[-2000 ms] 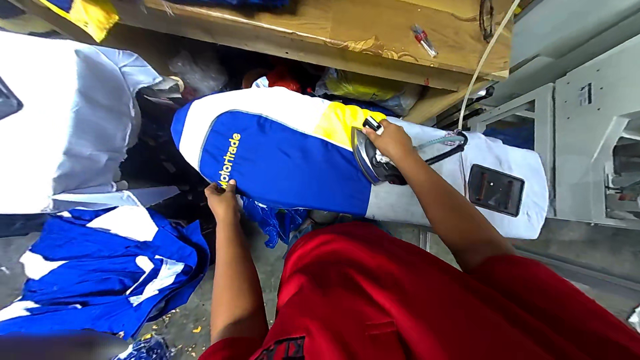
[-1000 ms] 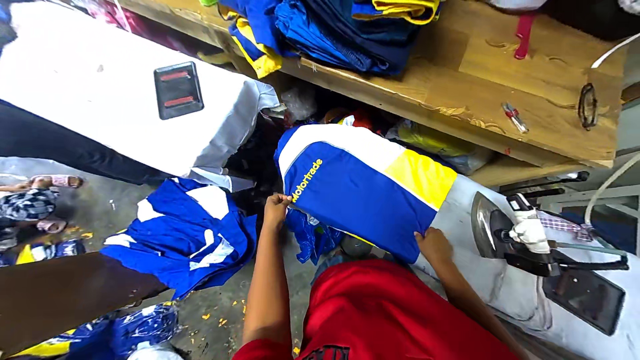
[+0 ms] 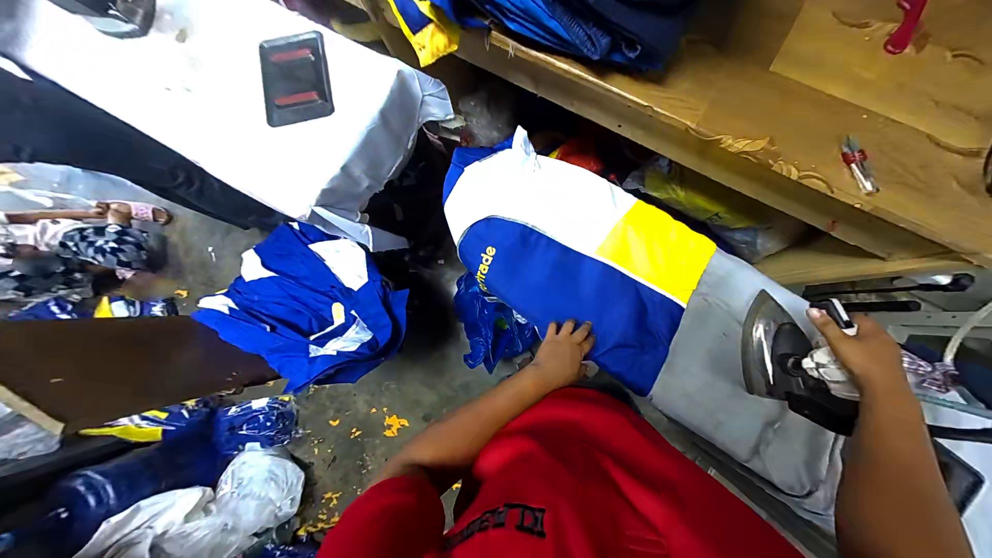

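A blue, white and yellow garment [image 3: 573, 271] with yellow lettering lies stretched over the grey ironing board [image 3: 736, 333]. My left hand [image 3: 564, 353] rests on its lower blue edge, palm down, fingers slightly spread. At the right, my right hand [image 3: 860, 349] grips the wrapped handle of an electric iron [image 3: 775, 356]. The iron stands on the bare grey part of the board, tilted, its metal soleplate facing the garment without touching it. Part of a dark rest plate [image 3: 957, 473] shows beneath my right forearm.
A white-covered table [image 3: 209, 101] with a dark iron rest [image 3: 296, 77] stands upper left. Blue and white garments [image 3: 310, 302] are heaped below it. A wooden table [image 3: 721, 101] runs behind the board, holding folded clothes and small tools. A person [image 3: 85, 240] is at far left; bagged items lie lower left.
My right hand has gone from the garment's right edge to the iron and now holds it. My left hand has moved right along the garment's lower edge, away from the lettering.
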